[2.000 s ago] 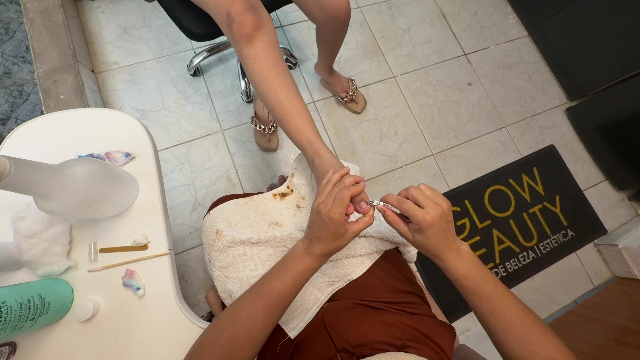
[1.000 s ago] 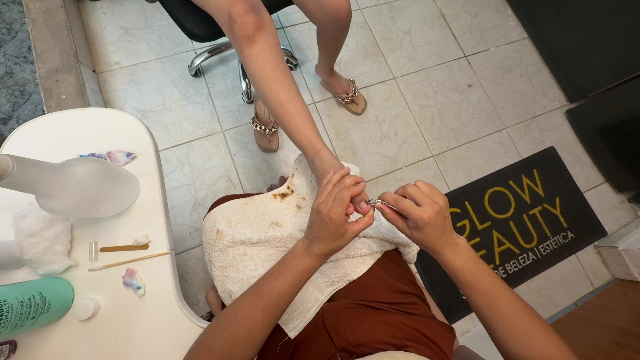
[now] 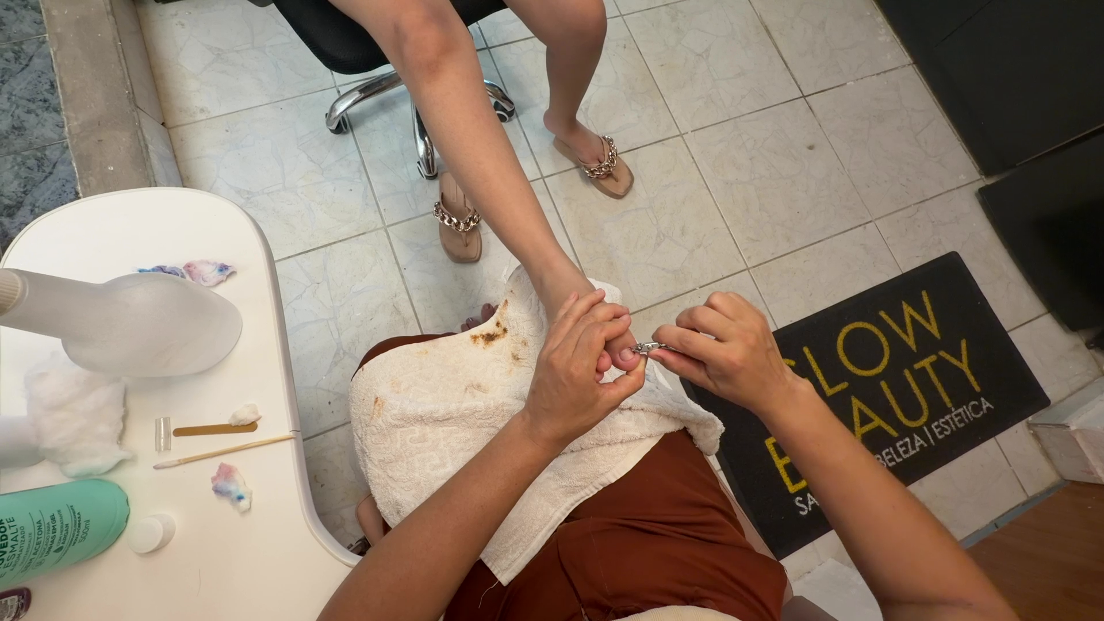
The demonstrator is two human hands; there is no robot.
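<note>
My left hand (image 3: pixel 573 362) wraps around the toes of another person's bare foot (image 3: pixel 561 280), its thumb beneath the big toe (image 3: pixel 627 357). In my right hand (image 3: pixel 724 349) is a pair of metal cuticle nippers (image 3: pixel 647 348), mostly hidden by my fingers, with its tip at the big toe's nail edge. The foot rests on a white terry towel (image 3: pixel 440 431) with brown stains, spread over my lap on rust-coloured clothing (image 3: pixel 638 526).
On the left, a white table (image 3: pixel 216 561) holds a frosted bottle (image 3: pixel 155 323), cotton (image 3: pixel 78 418), a wooden stick (image 3: pixel 224 451), an emery board (image 3: pixel 214 429) and a green bottle (image 3: pixel 60 530). A black mat (image 3: pixel 983 414) lies right; a wheeled chair (image 3: pixel 336 34) stands ahead.
</note>
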